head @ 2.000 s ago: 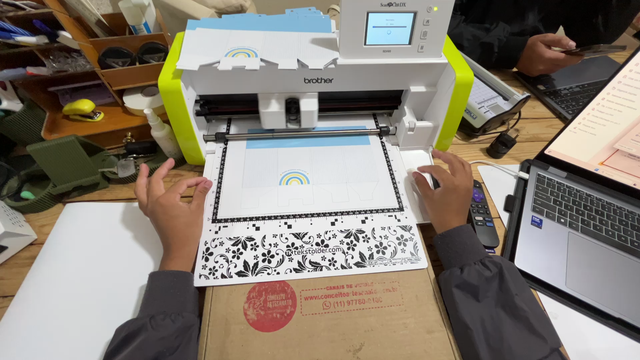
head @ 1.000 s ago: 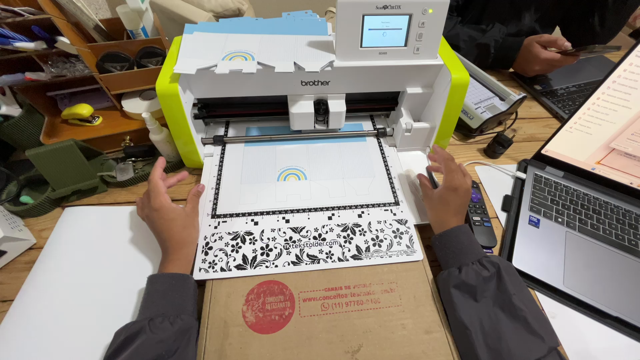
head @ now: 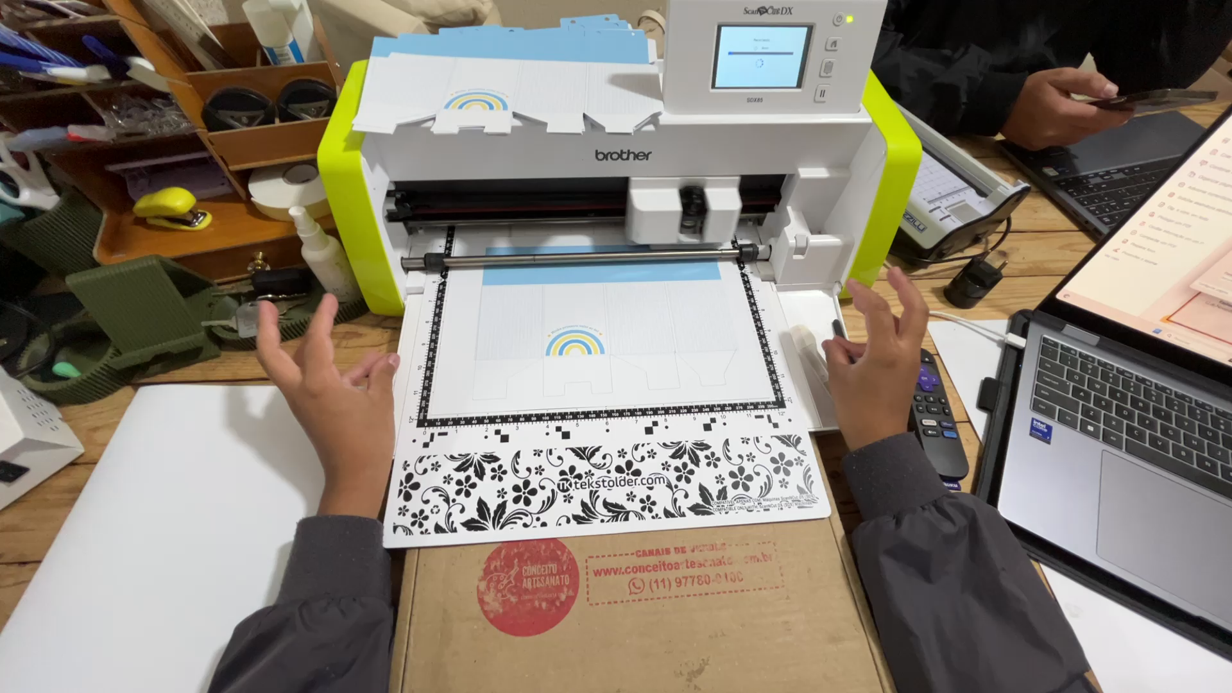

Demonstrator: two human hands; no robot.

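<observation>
A white and lime Brother cutting machine [head: 616, 159] has a floral-bordered cutting mat [head: 616, 481] under its roller. On the mat lies a printed sheet [head: 510, 327] with a rainbow, a blue strip and fine box outlines. My left hand [head: 332, 404] is raised at the mat's left edge, fingers apart and holding nothing. At the right edge, by the machine's small open compartment, my right hand [head: 878, 371] is raised; a dark thin tip shows at its fingers, and I cannot tell whether it is held. Cut card pieces [head: 520, 82] rest on top of the machine.
A cardboard box [head: 635, 635] lies under the mat's front. Left are white sheets [head: 164, 500], a wooden organizer [head: 241, 154] and a glue bottle [head: 320, 255]. Right are a remote control [head: 938, 423], a laptop [head: 1116, 414] and a paper trimmer [head: 953, 192]. Another person's hand [head: 1064, 106] holds a phone.
My left hand's fingers have spread from a near pinch. My right hand's fingers have lifted and opened somewhat. The mat looks much the same.
</observation>
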